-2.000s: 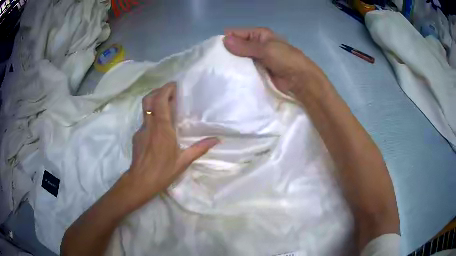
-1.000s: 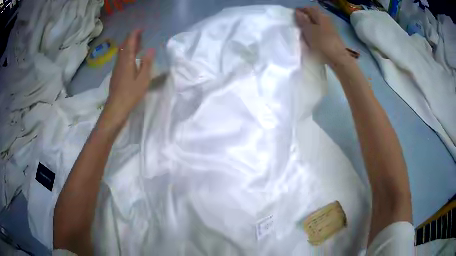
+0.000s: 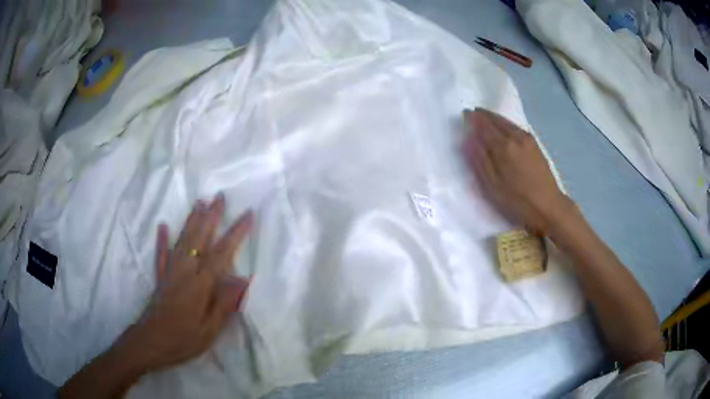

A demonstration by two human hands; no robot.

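The white jacket point(image 3: 140, 226) lies spread open with its shiny lining point(image 3: 342, 148) facing up. My left hand point(image 3: 195, 280) rests on it at the lower left, fingers apart. My right hand point(image 3: 510, 167) lies on the lining near the right edge, slightly blurred, its palm hidden; I cannot tell if it holds something. A small white care label point(image 3: 423, 205) is near the middle right. A tan paper ticket point(image 3: 521, 255) lies below my right hand. A navy-black brand label point(image 3: 42, 265) is at the far left. The matte hem point(image 3: 420, 338) runs along the bottom.
A yellow tape roll point(image 3: 100, 73) is at the upper left beside piled white garments point(image 3: 47, 47). A red-and-black pen-like tool point(image 3: 504, 52) lies at the upper right. More white cloth point(image 3: 615, 101) lies along the right side. The grey-blue table point(image 3: 459, 374) shows below the hem.
The jacket has been laid flatter, and its hem now shows at the bottom. Both hands have come down towards me onto the cloth. The care label and ticket have moved up in view.
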